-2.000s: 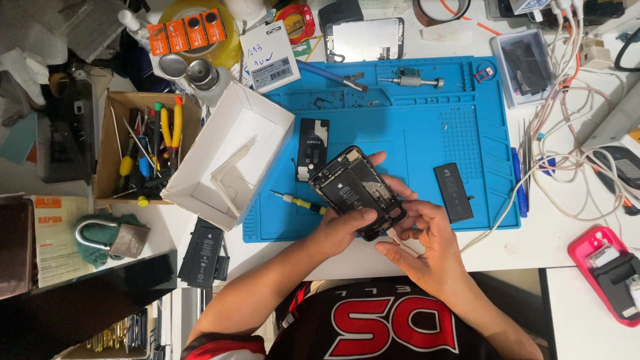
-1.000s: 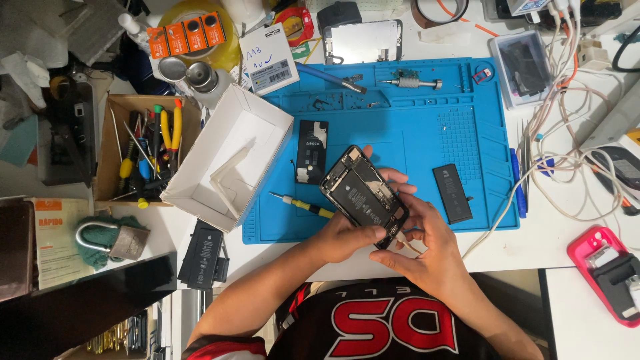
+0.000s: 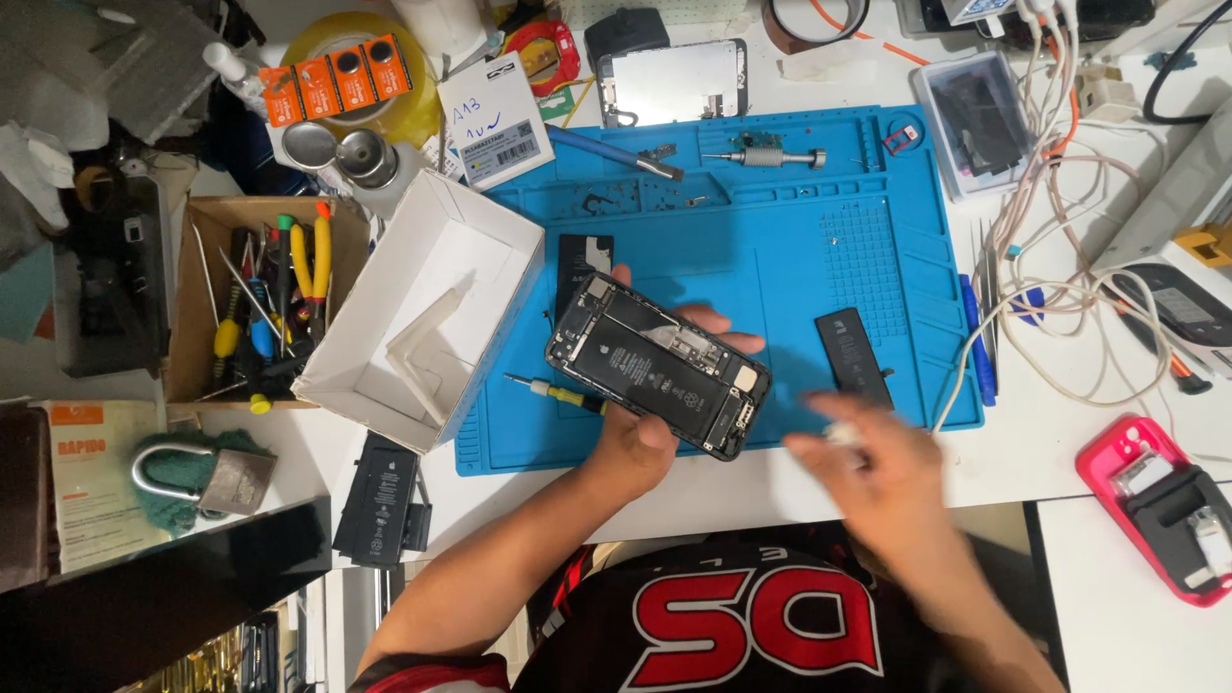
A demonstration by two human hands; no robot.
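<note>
My left hand point(image 3: 640, 438) holds an opened smartphone point(image 3: 659, 366) from below, thumb on its lower edge, above the blue silicone repair mat point(image 3: 780, 279). A black battery and bare inner parts show inside the phone. My right hand point(image 3: 871, 462) is off the phone to its right, blurred, with a small whitish thing point(image 3: 845, 435) between thumb and fingers; its kind cannot be told. A loose phone battery point(image 3: 853, 358) lies just beyond that hand. Another dark battery point(image 3: 582, 262) lies partly behind the phone. A yellow-and-black screwdriver point(image 3: 553, 391) lies left of the phone.
An open white box point(image 3: 423, 318) overlaps the mat's left side, beside a cardboard box of tools point(image 3: 269, 207). More batteries point(image 3: 380, 500) lie at the desk's front edge. A phone screen point(image 3: 674, 85) lies behind the mat. Tangled cables point(image 3: 1068, 269), tweezers point(image 3: 986, 298) and a pink case point(image 3: 1145, 500) are at right.
My right hand has left the phone's lower end and moved right. The phone in my left hand is turned more toward level, and it covers more of the battery behind it.
</note>
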